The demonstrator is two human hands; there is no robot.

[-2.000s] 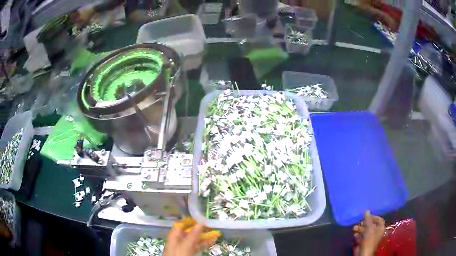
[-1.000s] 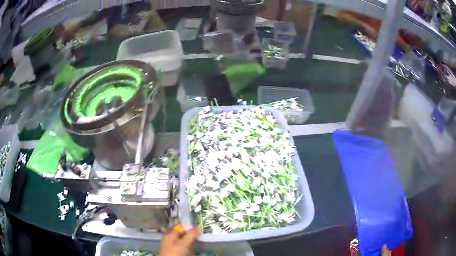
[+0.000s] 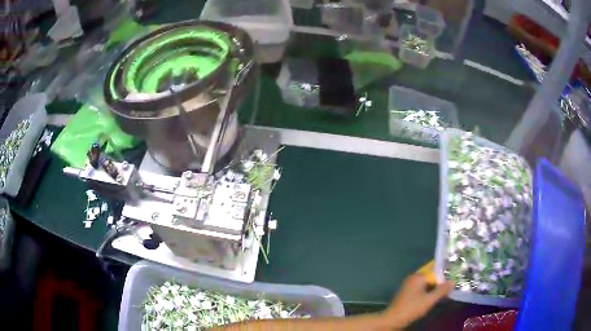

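The large translucent parts tub (image 3: 443,213), heaped with white-and-green parts, is at the right of the bench. My left hand (image 3: 421,294), with a yellow finger cot, holds its near left corner; the forearm crosses in from the bottom edge. The blue tray (image 3: 558,239) stands steeply tilted against the tub's right side. My right hand is not in view. The near parts tub (image 3: 133,300), also holding white-and-green parts, sits at the front edge, below the machine and partly behind my left forearm.
The assembly fixture (image 3: 210,203) is left of centre, with loose parts (image 3: 262,171) beside it. Behind it is the vibratory bowl (image 3: 178,71). A green bag (image 3: 94,136) and another tub (image 3: 32,129) are at left. A small tub (image 3: 424,123) and an empty-looking container (image 3: 256,26) are farther back.
The large tub has moved right, away from the machine, with my left hand at its corner. The blue tray has gone from flat to steeply tilted. My right hand has left the view.
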